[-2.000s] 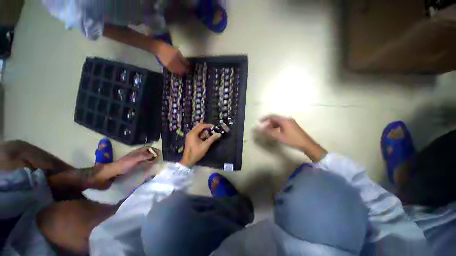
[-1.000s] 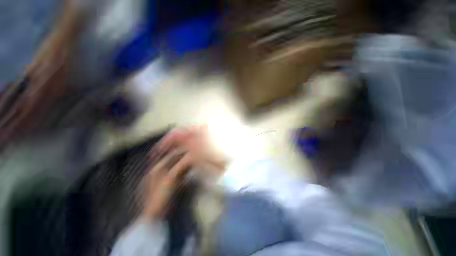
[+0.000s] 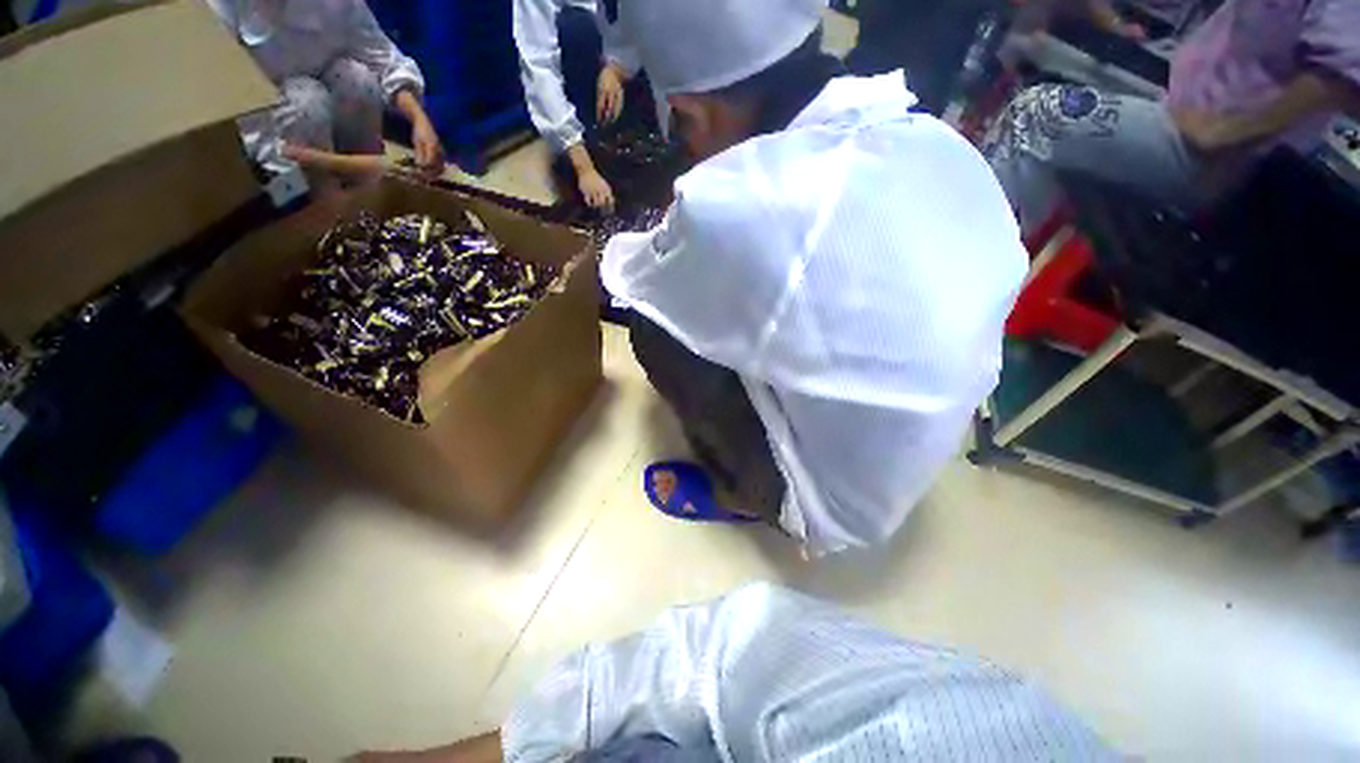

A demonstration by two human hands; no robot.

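Neither of my hands is in view. A striped white sleeve [image 3: 791, 686] crosses the bottom of the picture, with a bit of bare forearm cut off at the lower edge. Nearest in front, an open cardboard box [image 3: 522, 425] stands on the floor at left of centre. It is heaped with loose small components [image 3: 403, 306], black, silver and gold-yellow. A brown flap stands up at the upper left.
A person in a white coat and cap [image 3: 835, 283] squats right of the box, a blue slipper [image 3: 689, 492] below. Other people sit behind. Blue bins [image 3: 187, 462] are at left. A metal-frame stand [image 3: 1104, 470] and a red object [image 3: 1062, 298] are at right.
The view has swung away from the black trays on the floor to the cardboard box and the squatting people. Both my hands, seen over the tray before, have left the picture.
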